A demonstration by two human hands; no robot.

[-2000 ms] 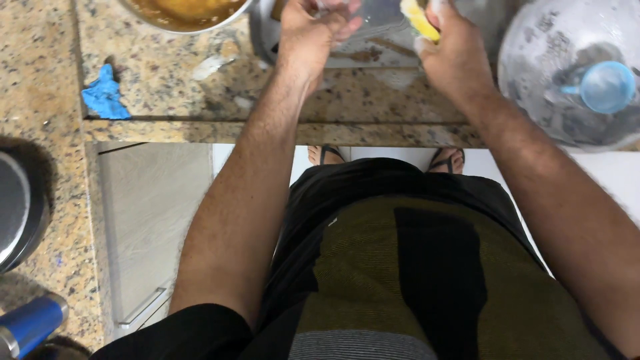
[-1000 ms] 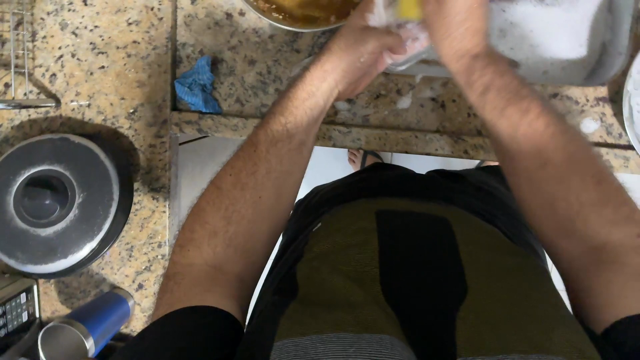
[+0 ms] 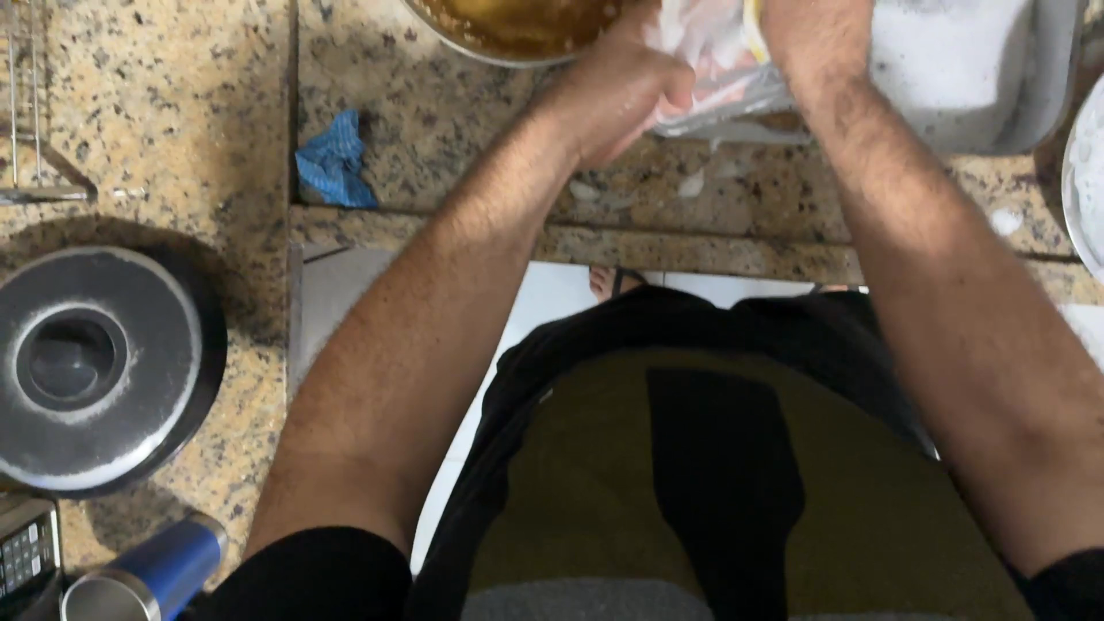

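At the top centre, my left hand point(image 3: 625, 95) grips a clear, soapy plastic container point(image 3: 720, 82), its thumb over the near side. Against the container's right side is my right hand point(image 3: 815, 34), with part of a yellow sponge point(image 3: 754, 30) showing at its inner edge. The fingers of my right hand are partly cut off by the top of the view. Just right of it lies a grey tray point(image 3: 1048, 95) filled with white suds. A round pan point(image 3: 526, 39) with brownish liquid stands behind my left hand.
A crumpled blue cloth point(image 3: 336, 162) lies on the granite counter point(image 3: 414, 103). At left are an upturned dark pan or lid point(image 3: 147, 371), a wire rack point(image 3: 39, 190) and a blue tumbler point(image 3: 168, 561). A soapy round vessel point(image 3: 1088, 172) is at the right edge.
The view has shifted left over the counter. Two seconds ago my hands were apart, the right one holding the yellow sponge; now they are together at the container.
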